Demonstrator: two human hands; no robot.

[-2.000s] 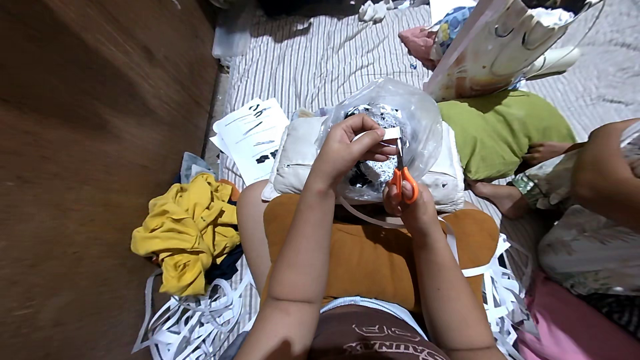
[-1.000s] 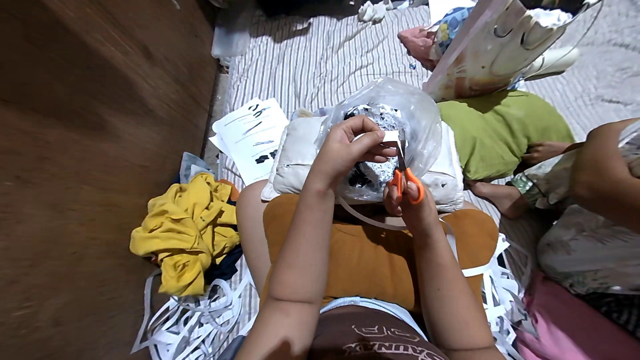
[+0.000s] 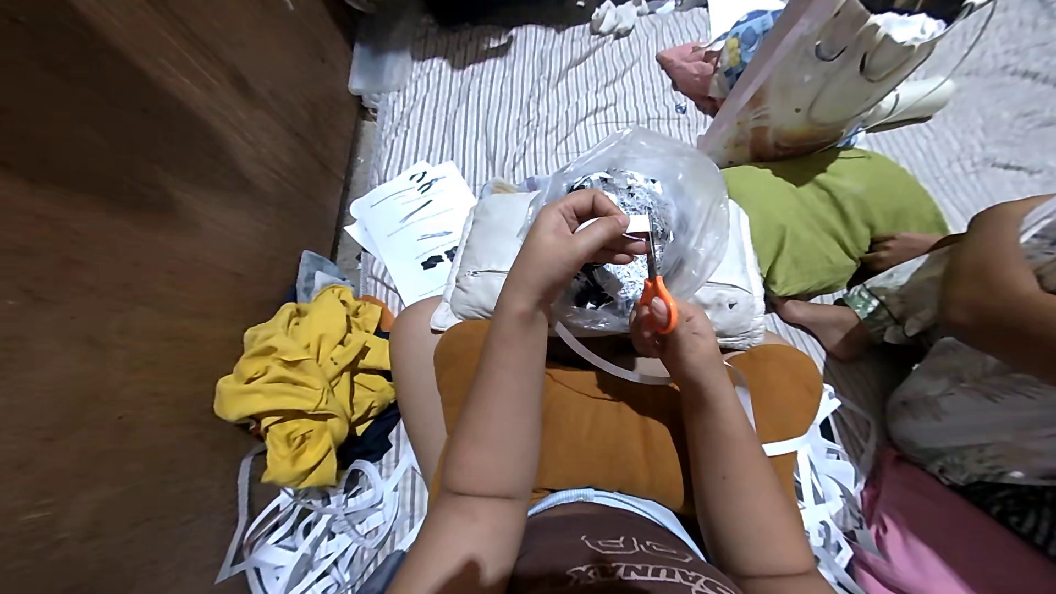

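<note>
Between its thumb and fingers, my left hand (image 3: 590,235) pinches a narrow white paper strip (image 3: 638,223). My right hand (image 3: 676,334) grips orange-handled scissors (image 3: 658,301), whose blades point up and meet the strip's right end. Beneath both hands, a clear plastic bag (image 3: 697,194) holds many small black, white and silvery pieces (image 3: 631,194). The bag rests on a whitish cushion (image 3: 487,260) across my lap. A long pale strip (image 3: 610,363) curves below the bag toward my right forearm.
Heaps of white strips (image 3: 330,528) lie at both sides of me, beside a yellow cloth (image 3: 313,379) on the left. Printed sheets (image 3: 417,227) lie on the striped bedding. Another person's arm (image 3: 998,280) and a green pillow (image 3: 825,214) are at right, near a large plastic bag (image 3: 792,91).
The scissors have shifted slightly in my right hand, their handles opening and then coming closer together. My left hand stays in nearly the same place with its paper strip.
</note>
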